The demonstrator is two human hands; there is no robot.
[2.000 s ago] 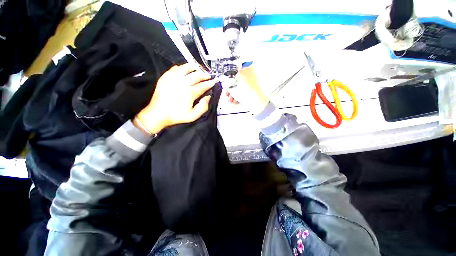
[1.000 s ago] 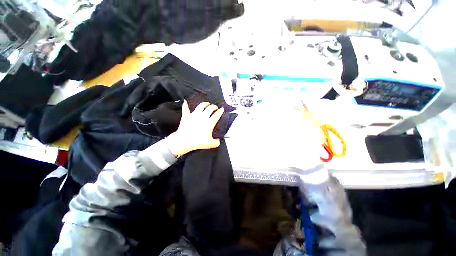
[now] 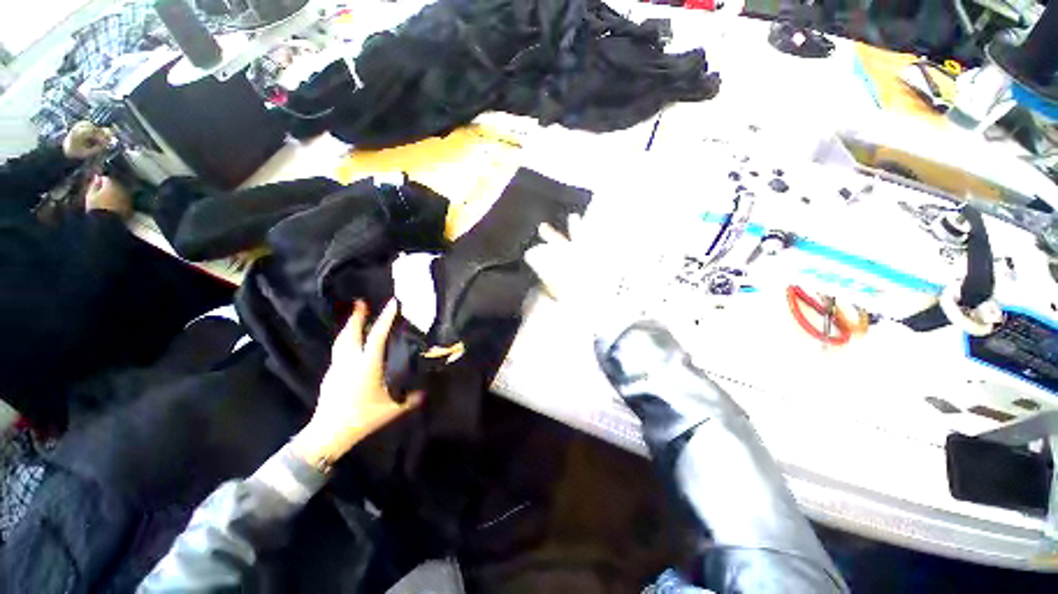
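Note:
A black garment (image 3: 499, 284) lies over the table's left part and hangs over its front edge. A white patch and a small tan piece show in its folds. My left hand (image 3: 366, 389) is on the garment's near folds, thumb and fingers spread. My right hand (image 3: 557, 261) is at the garment's right edge, overexposed; its grip is unclear. Scissors (image 3: 821, 316) with a red loop and a partly washed-out orange loop lie by the white sewing machine (image 3: 835, 273). The needle area is bleached and hard to make out.
A black garment pile (image 3: 522, 64) lies beyond the work, with yellow board (image 3: 429, 157) under its near side. Another person's hands (image 3: 104, 174) show at far left beside a black box-like thing (image 3: 209, 116). A black slab (image 3: 998, 470) lies at right.
The view has swung left and up. My right hand has moved from the scissors to the garment's right edge. My left hand has shifted to nearer folds, away from the machine.

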